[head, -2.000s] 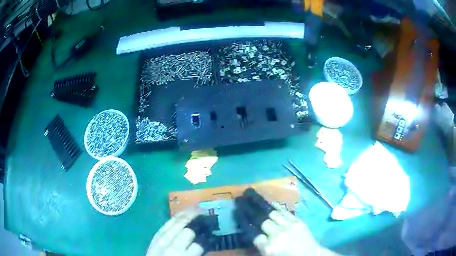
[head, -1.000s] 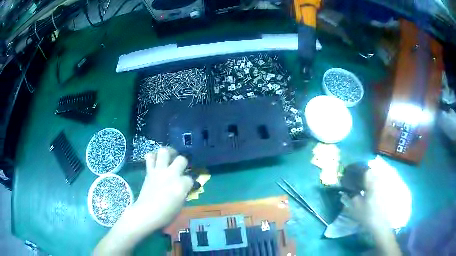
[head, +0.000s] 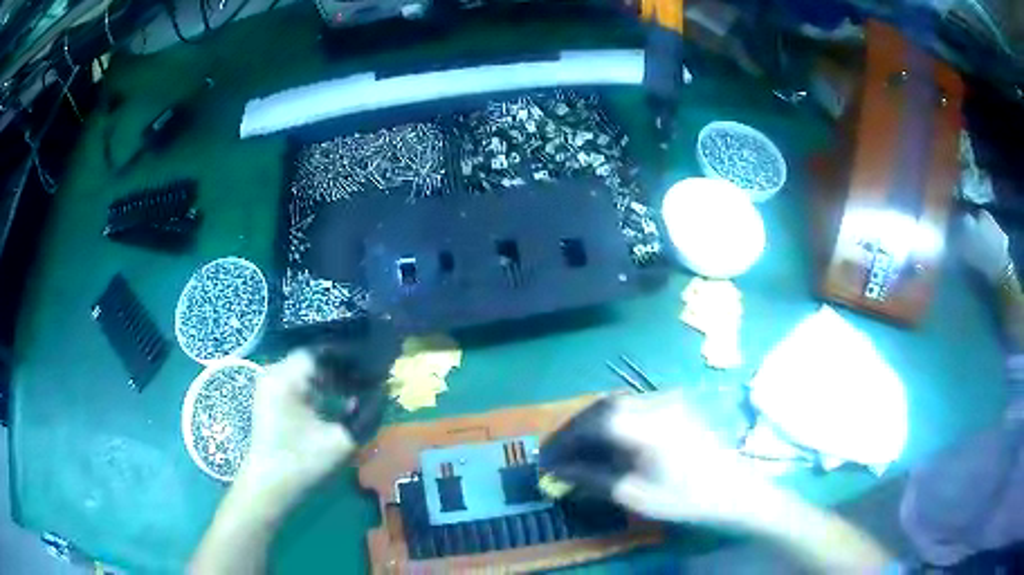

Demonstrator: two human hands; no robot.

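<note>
The orange-brown jig [head: 376, 449] lies at the bottom centre. It bears a black finned heat sink [head: 483, 537] and a pale insert [head: 477, 463] with two dark parts in its cutouts. My right hand [head: 646, 455], blurred and with black-covered fingertips, is over the jig's right part. A small yellow pad [head: 552, 485] shows at its fingertips, between them and the insert. My left hand [head: 309, 410], also black at the fingertips, is above the jig's upper left corner, beside the yellow pad pile [head: 424, 371]. Its fingertips are blurred; whether they hold something cannot be told.
A black jig plate [head: 483, 303] lies over the parts tray [head: 294, 169]. Two round dishes [head: 222, 309] are at left, near finned heat sinks [head: 133, 335]. Tweezers [head: 631, 374] show partly behind my right hand. A bright crumpled bag [head: 831, 388] and second orange-brown jig [head: 893, 169] are at right.
Over the last second my right hand has moved left from the bright bag to the jig. My left hand has moved down and left from the tray's front edge. The yellow piece now shows at the insert.
</note>
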